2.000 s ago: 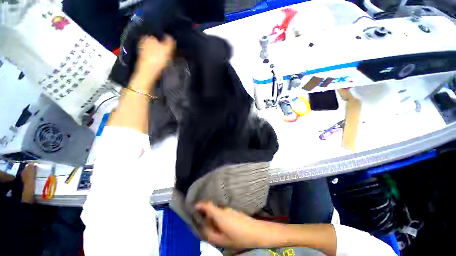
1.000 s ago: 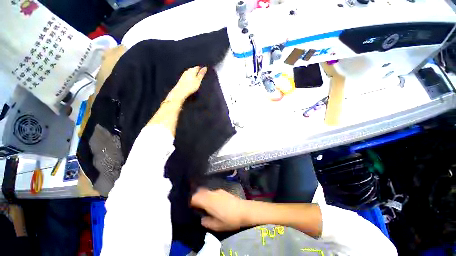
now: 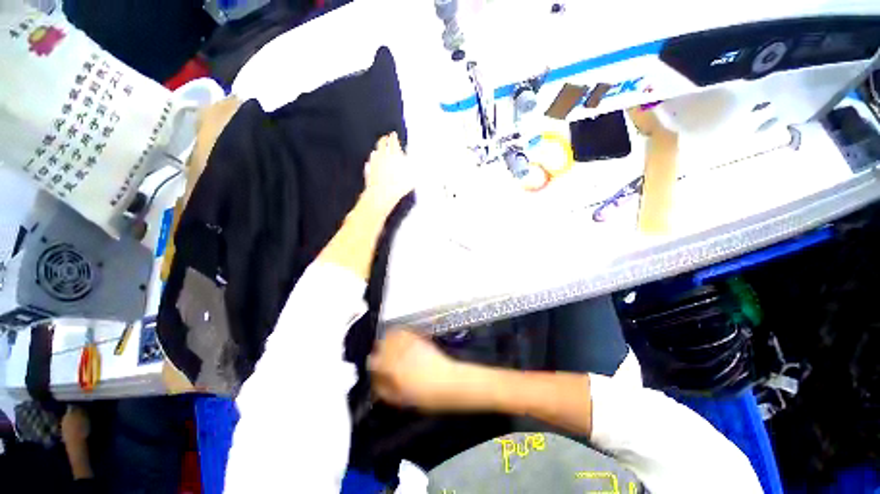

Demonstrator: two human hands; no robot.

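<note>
The black jacket [image 3: 289, 164] lies over the left part of the white machine table and hangs off its front edge toward my lap. A grey checked part [image 3: 205, 323] shows at its left side. My left hand [image 3: 389, 172] is on the black cloth near its right edge; its fingertips rest at that edge, and I cannot tell if they pinch it. My right hand [image 3: 413, 371] is closed on the jacket's black edge at the table's front edge.
The white sewing machine [image 3: 618, 82] stands at the back right. Under it are scissors with orange and yellow loops [image 3: 550, 162], a flat black rectangle [image 3: 599, 139], snips [image 3: 618, 199] and a tan strip [image 3: 659, 183]. Blue crates [image 3: 743, 425] stand below. Another person's hand [image 3: 74, 425] shows lower left.
The jacket has been turned and spread flat on the table, its checked part now at the left. Since the last earlier frame its right edge has drawn left, and my right hand has moved up slightly.
</note>
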